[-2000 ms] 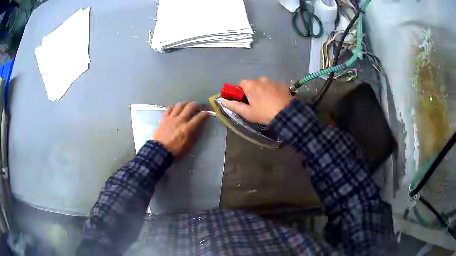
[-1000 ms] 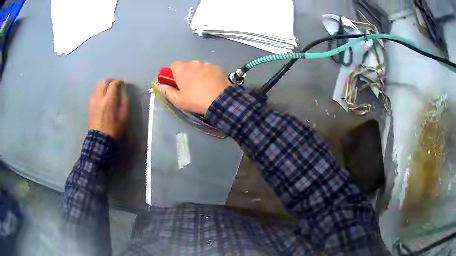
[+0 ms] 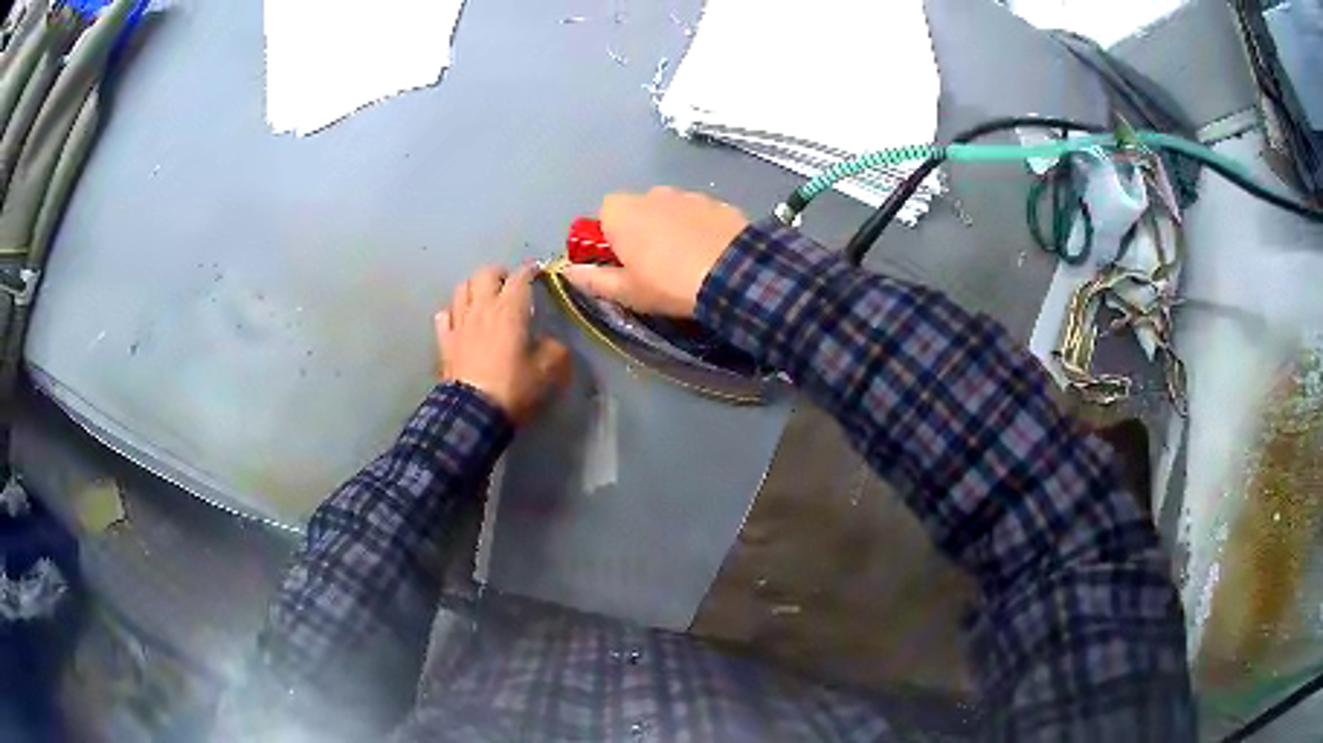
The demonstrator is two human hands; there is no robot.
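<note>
My right hand [image 3: 660,254] grips the steam iron [image 3: 589,243] by its red handle. The iron's tip points left, and its yellowish rim rests over the top edge of the grey template [image 3: 639,501]. A pale tape strip [image 3: 601,443] shows on the template. My left hand [image 3: 498,346] is at the template's upper left corner, fingertips close to the iron's tip, thumb bent over the template. The white cloth hardly shows; what lies under my left fingers and under the iron is hidden.
A stack of white cut pieces [image 3: 813,87] lies at the far middle, a smaller white pile [image 3: 356,58] far left. The green hose [image 3: 1001,150] and black cord run right. Dark scissors [image 3: 1059,218] and tangled cords [image 3: 1098,334] lie far right. Cloth bundles [image 3: 51,160] hang at left.
My left hand has moved from beside the template onto its upper left corner, near the iron's tip. The white strip along the left edge no longer shows clearly. The view has shifted.
</note>
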